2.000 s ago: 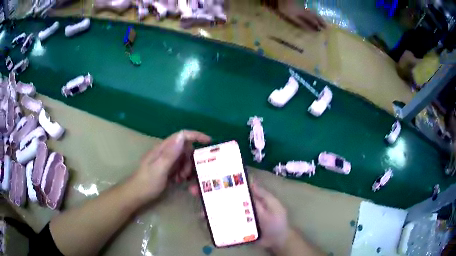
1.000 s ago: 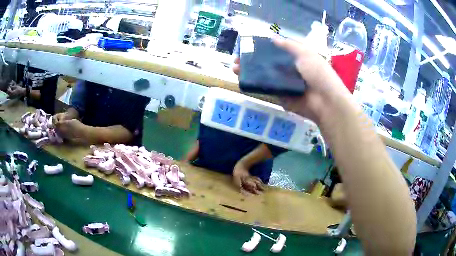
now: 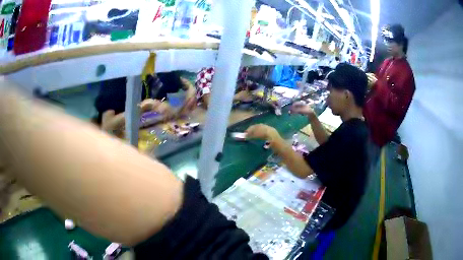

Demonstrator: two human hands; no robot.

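My right forearm (image 3: pixel 96 177) crosses the lower left, with a black sleeve at its lower end. My right hand lies beyond the left edge, so what it holds cannot be seen. My left hand is out of the picture. Below the forearm, a pale pink part (image 3: pixel 78 250) and another pink part (image 3: pixel 112 249) lie on the green belt (image 3: pixel 38 241). A small white piece (image 3: pixel 69 223) lies on the belt further left. The phone is not in view.
A raised shelf (image 3: pixel 109 63) with bottles and a red item (image 3: pixel 31 25) runs along the top. A grey post (image 3: pixel 218 96) stands mid-view. A worker in black (image 3: pixel 348 152) reaches over the belt; a person in dark red (image 3: pixel 391 96) stands behind. An open carton (image 3: pixel 406 238) is lower right.
The view has swung to the right along the line. The raised right hand and the phone have left the picture at the left. The post and the neighbouring worker have come into view.
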